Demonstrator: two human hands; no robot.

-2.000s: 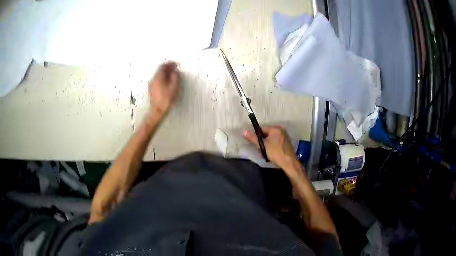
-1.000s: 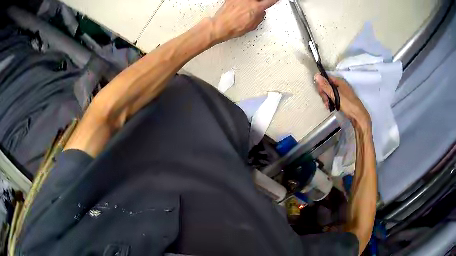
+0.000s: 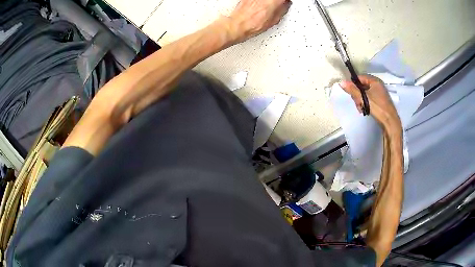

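Observation:
Fabric shears (image 3: 341,48) with long steel blades and black handles point towards the top edge, where the blade tips are cut off. My right hand (image 3: 374,99) holds them by the handles above the table's right side. The blades look closed or nearly so. My left hand (image 3: 259,15) is at the top edge over the cream, dark-speckled table (image 3: 291,68), its fingers bent; whether it holds anything is hidden. A bit of white paper (image 3: 333,2) shows at the top edge near the blades.
White and pale grey-blue pieces (image 3: 359,151) hang over the metal rail (image 3: 437,68) beneath my right forearm. Small scraps (image 3: 239,80) lie near my body. Blue and white cylinders (image 3: 314,198) sit below the rail. Dark grey cloth (image 3: 41,88) is bundled at the left.
The view has turned and moved along the table, so the large white sheet is out of view. The shears stay in my right hand. Since a second ago, the view has shifted only slightly.

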